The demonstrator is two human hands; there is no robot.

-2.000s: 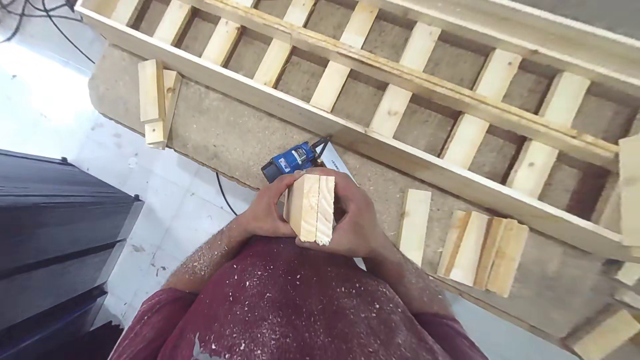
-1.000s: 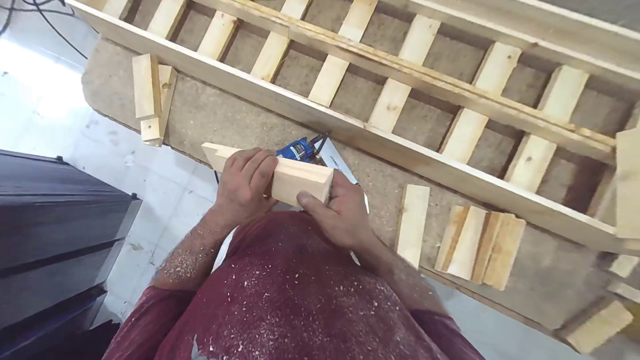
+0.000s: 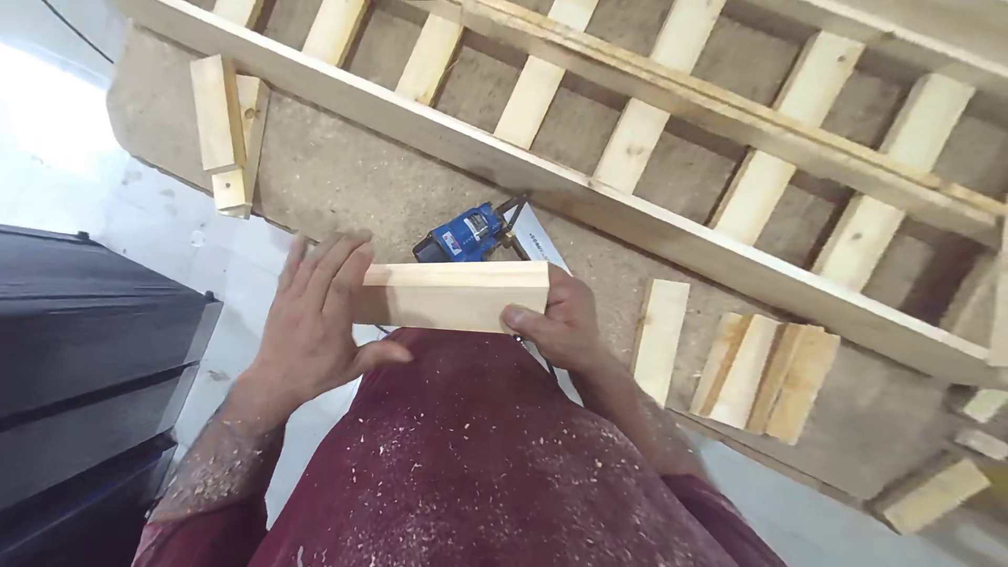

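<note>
My right hand (image 3: pixel 559 319) grips the right end of a short wooden block (image 3: pixel 449 299), which looks like two pieces laid face to face and lies crosswise before my shirt. At the block's left end is my left hand (image 3: pixel 327 315), its fingers extended and thumb spread; whether the palm touches the wood is hard to tell. Just beyond the block, a blue power tool (image 3: pixel 465 234) rests on the worktable (image 3: pixel 339 173). Beside the tool, a white sheet or panel with writing (image 3: pixel 535 236) is partly covered.
A long wooden frame with cross slats (image 3: pixel 551 161) spans the table's far side. Two offcuts (image 3: pixel 219 114) lie at the left. One short board (image 3: pixel 661 339) and a group of several boards (image 3: pixel 764 374) lie at the right. Dark cabinets (image 3: pixel 79 354) stand at lower left.
The block has turned from end-on to crosswise since two seconds ago. My left hand, closed around it a second ago, has opened and shifted to its left end.
</note>
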